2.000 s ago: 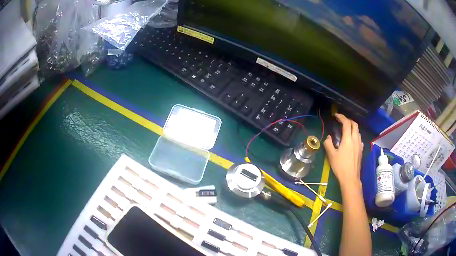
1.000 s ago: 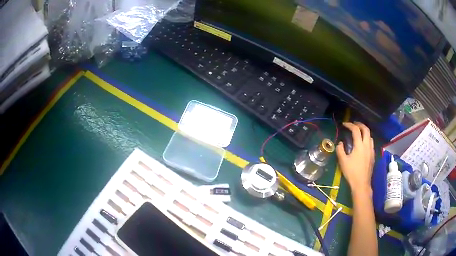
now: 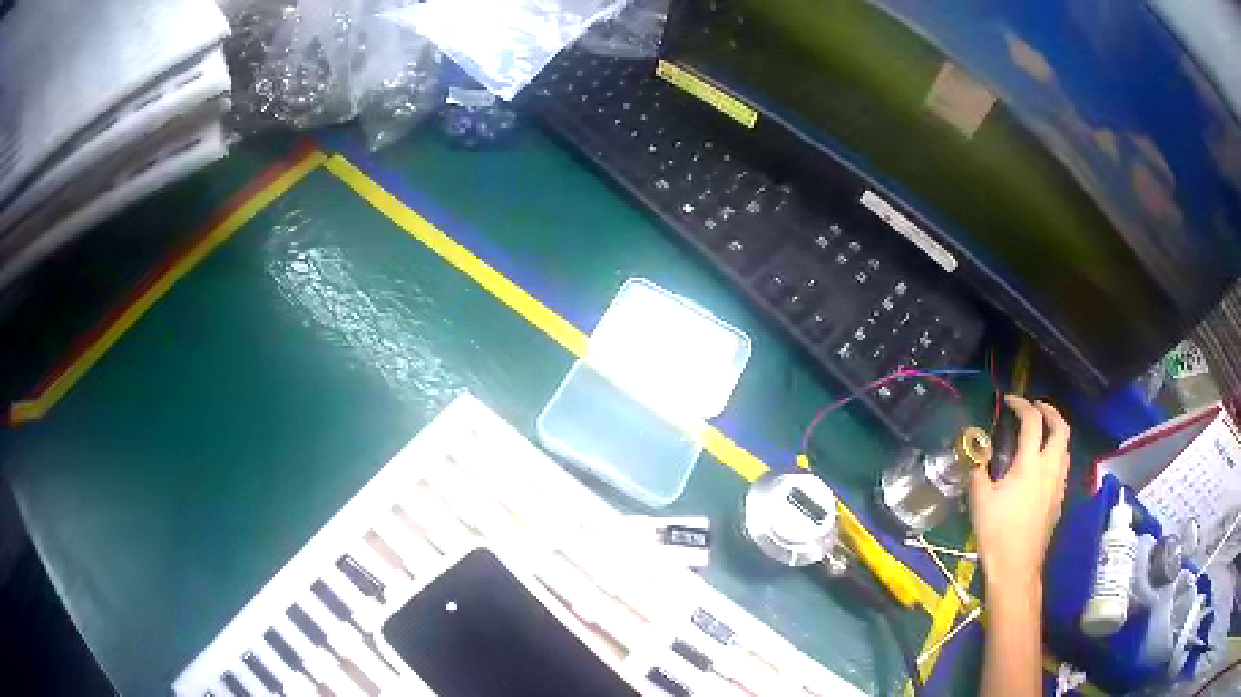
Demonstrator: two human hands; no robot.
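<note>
My right hand [image 3: 1023, 501] rests on a black computer mouse [image 3: 1006, 439], mostly hidden under the fingers, right of the keyboard [image 3: 783, 232]. My left hand is out of the picture. A monitor [image 3: 939, 150] behind the keyboard shows a green and blue picture. Left of my hand stands a silver cylinder with a brass top [image 3: 925, 488]. The round silver fixture [image 3: 789, 519] with a dark slot lies left of it, beside a yellow pen tool [image 3: 881, 556]. A small module [image 3: 685, 538] lies at the tray's upper edge.
A white slotted tray [image 3: 470, 422] holds dark modules and a smartphone [image 3: 497, 633]. An open clear box [image 3: 640, 395] lies behind it. Cotton swabs [image 3: 942, 547] lie near the cylinder. A blue bin with bottles [image 3: 1096, 558] and a calendar [image 3: 1181, 463] stand at right; plastic bags lie at upper left.
The camera view has turned, so the bench items appear farther right and lower. My right hand stays on the mouse. A small pale rectangle seen on the screen was absent in the oldest frame.
</note>
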